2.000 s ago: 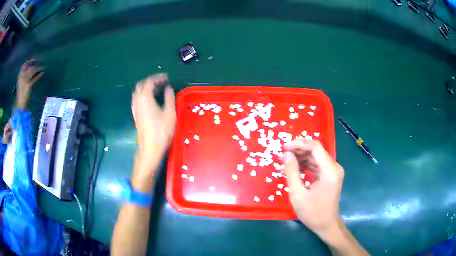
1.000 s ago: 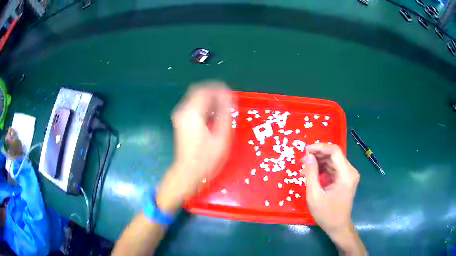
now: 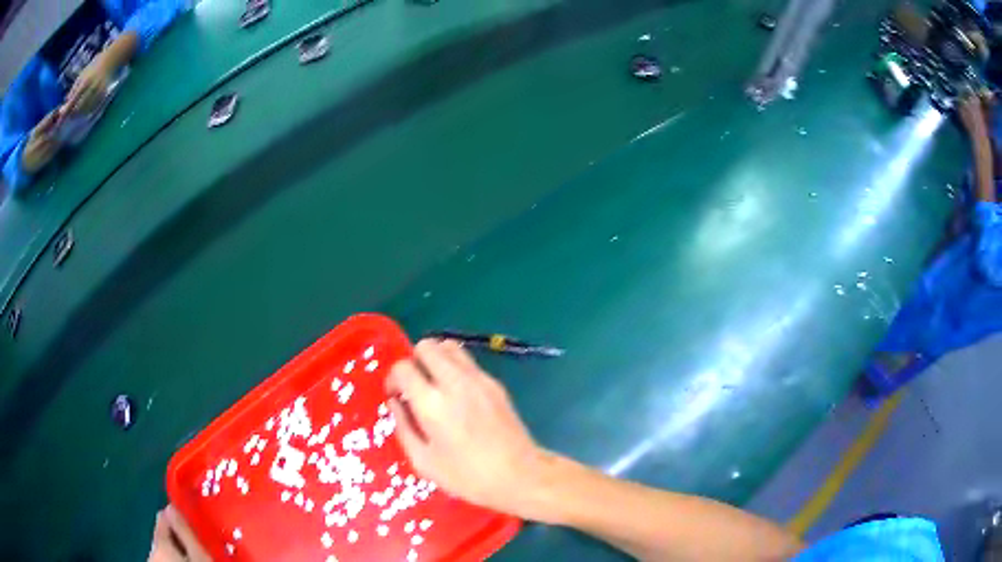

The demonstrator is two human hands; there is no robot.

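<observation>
The red tray lies at the lower left with many small white pieces scattered in it and a larger white piece among them. My right hand is over the tray's right side, back of the hand up, fingers bent inward; its fingertips are partly hidden, and no held piece can be made out. My left hand is small and cut off by the bottom edge, at the tray's left rim; its fingertips are hidden.
A black tool with a yellow band lies right of the tray. A dark unit lies left of it, and another farther back. Several units lie along the curved band. People in blue sleeves are at the upper left and right.
The view has swung to the right, so the tray now shows lower left and tilted. My left hand has gone to the tray's left rim. The grey device is out of view.
</observation>
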